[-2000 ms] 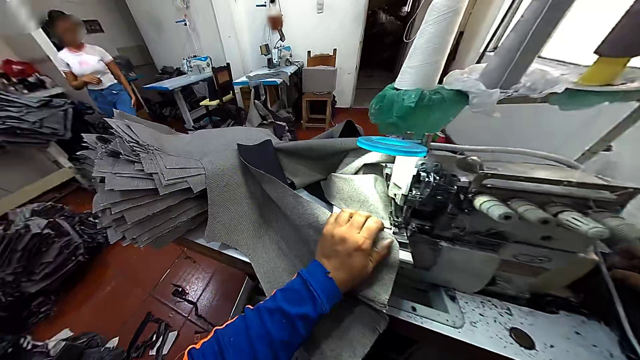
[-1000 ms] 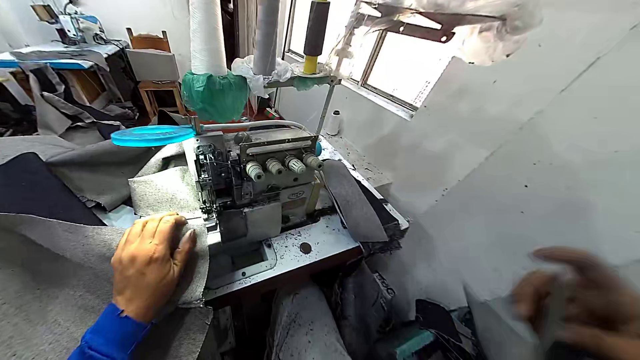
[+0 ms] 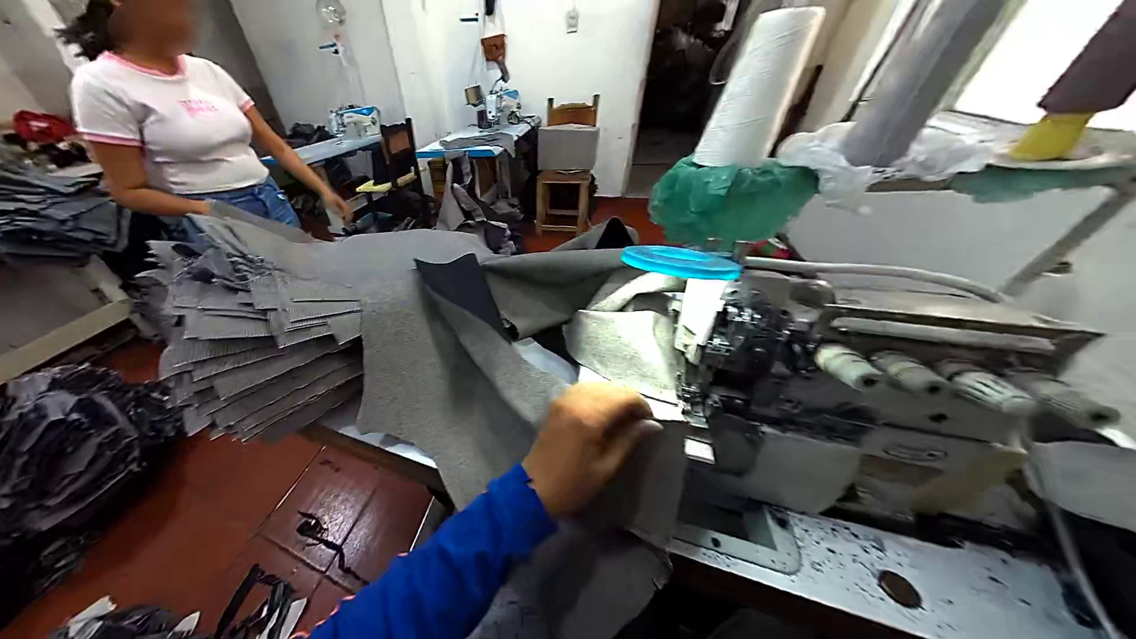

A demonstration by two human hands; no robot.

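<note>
My left hand (image 3: 593, 444), in a blue sleeve, rests on grey fabric (image 3: 426, 382) just left of the needle area of an overlock sewing machine (image 3: 763, 355). Its fingers are curled at the fabric's edge; whether they pinch it is unclear. The fabric spreads leftward over the table, with one dark piece (image 3: 466, 288) folded over it. A lit part of the cloth lies against the presser foot area. A blue ring-shaped lamp or tray (image 3: 682, 262) sits above the machine's head. My right hand is out of view.
A stack of cut grey fabric pieces (image 3: 266, 346) lies at the left, a person (image 3: 177, 133) standing behind it. Thread cones (image 3: 759, 89) rise behind the machine. Dark cloth bundles (image 3: 75, 453) and scraps lie by the red tiled floor (image 3: 213, 497). A wooden chair (image 3: 566, 169) stands farther back.
The view swung right, then back left. The blurred right hand seen at the lower right one second ago is out of frame. The person at the left appears nearer the fabric stack than two seconds ago.
</note>
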